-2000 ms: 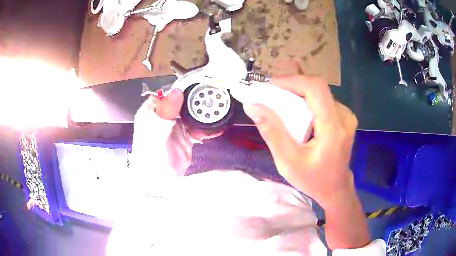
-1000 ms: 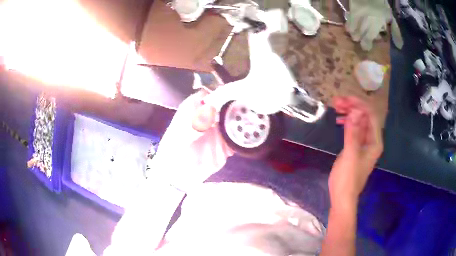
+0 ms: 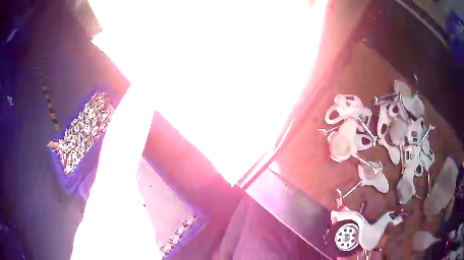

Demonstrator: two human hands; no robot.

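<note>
A white part-built scooter model [image 3: 374, 232] is at the lower right, at the cardboard's near edge. Its black-tyred wheel [image 3: 347, 237] has a silver disc with round holes, and a small red spot shows above it. No hand is seen on it. A white sleeve [image 3: 114, 198], on the left arm's side, runs up from the bottom edge into strong glare. No left hand can be made out; the glare may hide it. My right hand is not in view.
White body shells with thin rods [image 3: 348, 137] are heaped on the brown cardboard [image 3: 310, 177]. A pale glove [image 3: 442, 188] lies at the right. A blue bin of small metal parts [image 3: 84, 129] is at the left. Glare covers the upper middle.
The view has swung left and tilted. The scooter model, before in my left hand, now shows at the lower right with no hand seen on it. My right hand has left the picture.
</note>
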